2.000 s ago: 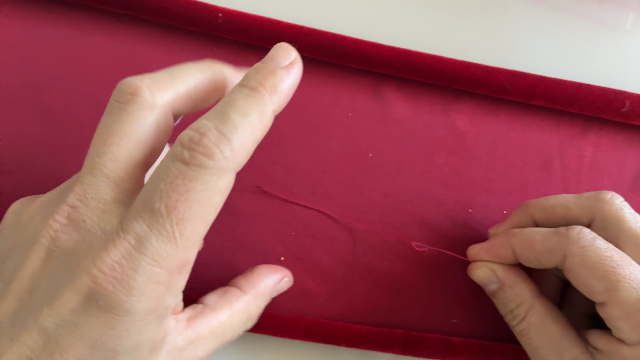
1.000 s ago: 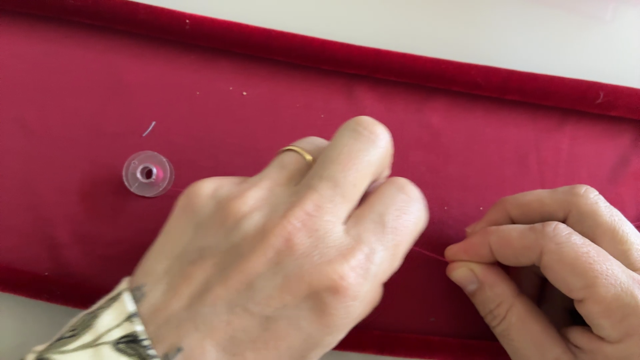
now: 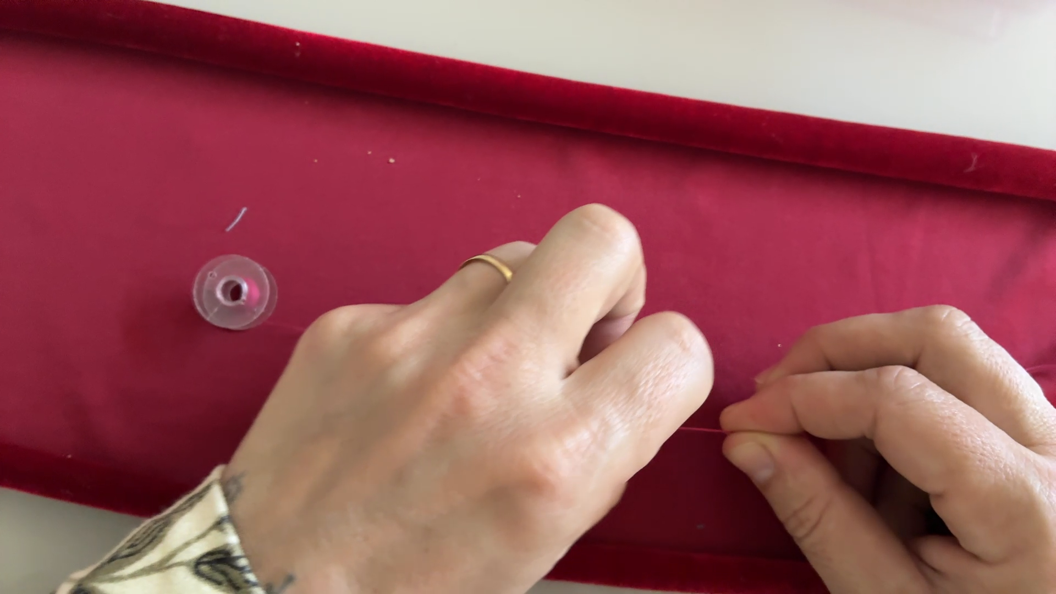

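Note:
A fine red thread [image 3: 701,430] runs between my two hands over a red velvet-edged tray lined with smooth red fabric [image 3: 825,247]. My right hand [image 3: 899,437] pinches it between thumb and index finger. My left hand [image 3: 487,412], with a gold ring [image 3: 491,266] on one finger, is curled over the other end of the thread; its fingertips are hidden beneath the hand. Left of this hand, a clear plastic bobbin [image 3: 235,292] lies flat with a little pink showing inside. From the bobbin a faint thread leads toward my left hand.
A short pale thread scrap [image 3: 237,219] lies just above the bobbin. Tiny specks dot the lining. The raised velvet rim [image 3: 528,87] crosses the top, with a pale surface [image 3: 742,49] beyond it. A patterned sleeve [image 3: 169,544] covers my left wrist.
Two seconds ago my left hand was spread at the left, away from the looped thread end. It has moved right, close to my right hand, and its fingers have curled. The bobbin has come into view.

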